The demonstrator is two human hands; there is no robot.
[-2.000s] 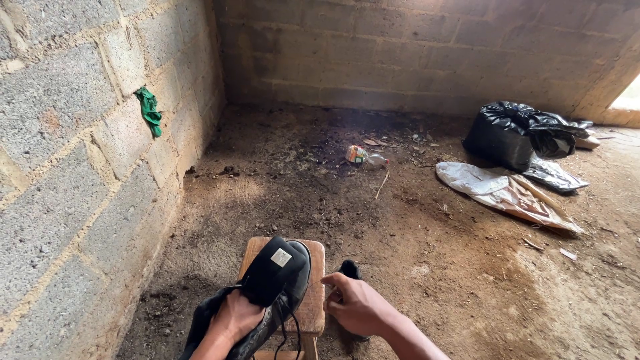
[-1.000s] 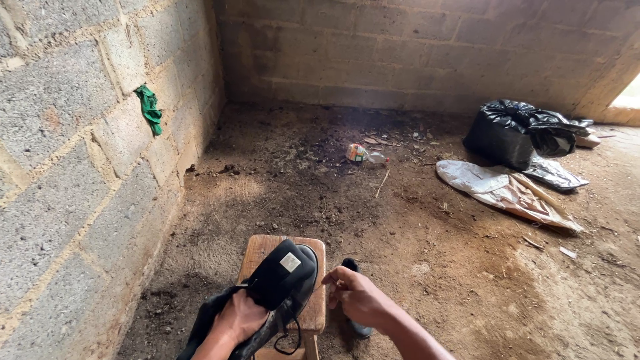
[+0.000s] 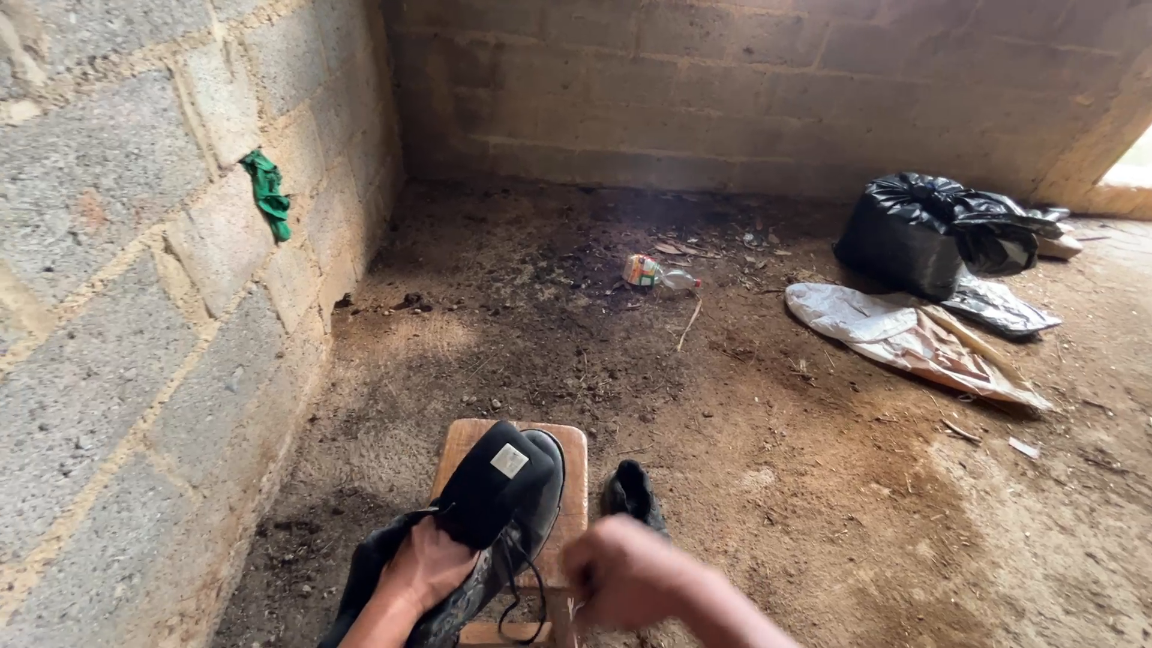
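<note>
A black lace-up boot (image 3: 540,504) lies on a small wooden stool (image 3: 576,450), its tongue folded forward and showing a pale label, with a lace hanging over the near side. My left hand (image 3: 427,562) is at the boot's opening and grips it there, the fingertips partly hidden inside. My right hand (image 3: 630,571), blurred, hovers just right of the stool with its fingers curled; whether it holds anything cannot be told. A second dark shoe (image 3: 633,493) stands on the dirt floor beyond my right hand, partly covered by it.
A concrete block wall (image 3: 117,360) runs close along the left, with a green cloth (image 3: 268,196) stuck in it. A plastic bottle (image 3: 661,273) lies on the floor ahead. To the right are a black plastic bag (image 3: 909,238) and a whitish sack (image 3: 900,337).
My right hand has moved nearer to me, down the stool's right side, and uncovered more of the second shoe. My left hand has stayed at the boot.
</note>
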